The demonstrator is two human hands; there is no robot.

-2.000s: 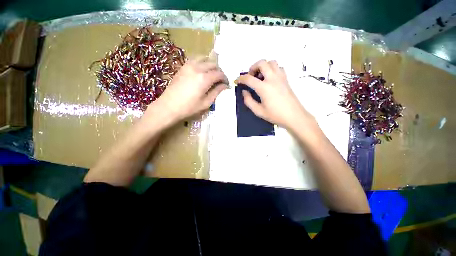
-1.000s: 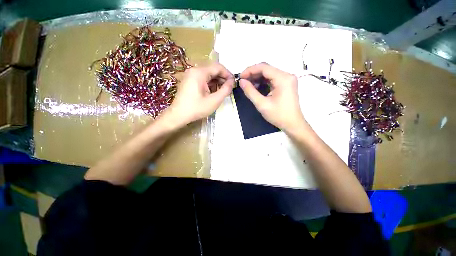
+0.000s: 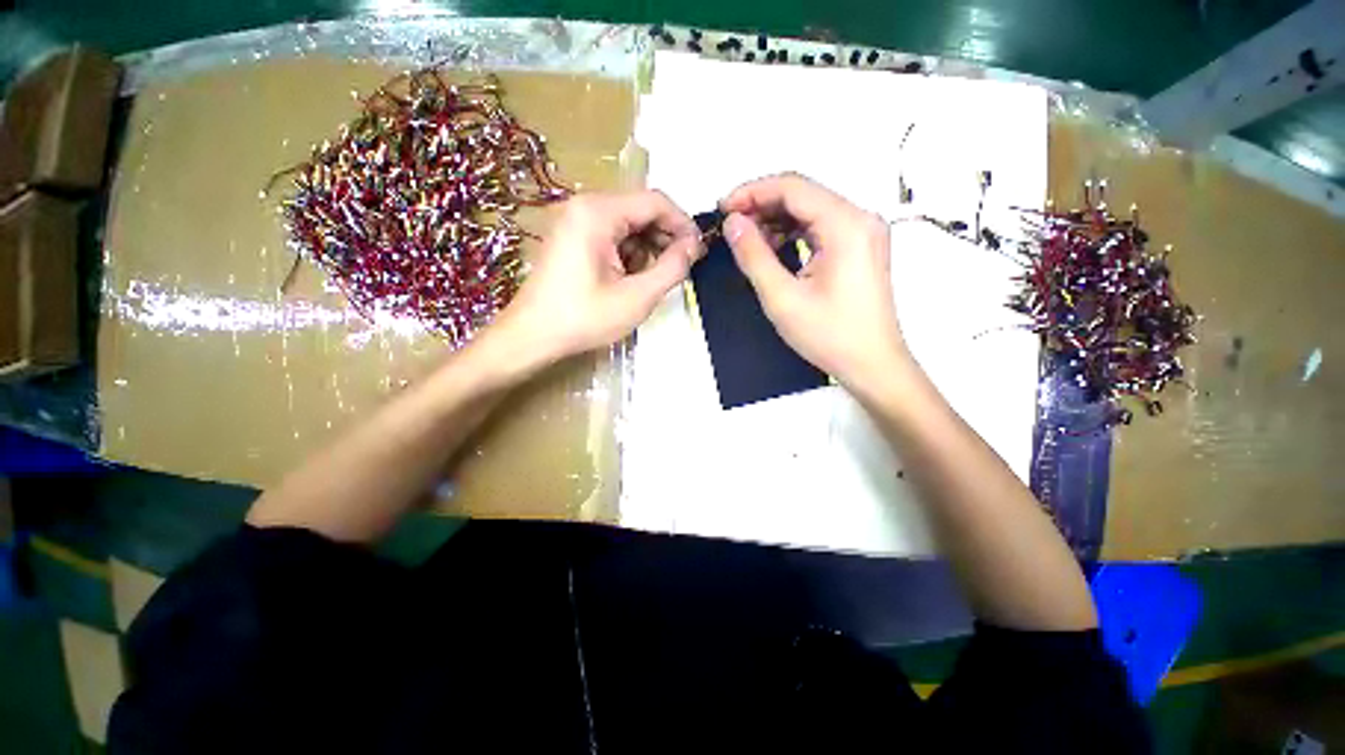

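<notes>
My left hand [image 3: 608, 273] and my right hand [image 3: 811, 273] meet fingertip to fingertip over the top edge of a black sheet [image 3: 761, 356]. Between the fingertips is a tiny wired component [image 3: 710, 230], mostly hidden; both hands seem to pinch it. The black sheet lies slightly tilted on the white board [image 3: 738, 479], with a thin yellowish edge at its left side. My right hand covers part of the sheet.
A large tangled pile of wired components [image 3: 413, 207] lies left on the brown bench [image 3: 221, 413], a smaller pile [image 3: 1106, 303] right. Loose wired pieces [image 3: 985, 233] lie near the right pile. Small black parts [image 3: 811, 56] line the far edge. Cardboard boxes [image 3: 59, 280] stand left, a blue bin [image 3: 1143, 620] lower right.
The hands have come together from slightly apart over the sheet's top edge. The black sheet has turned to a slight tilt. In the last second the fingertips have shifted only slightly.
</notes>
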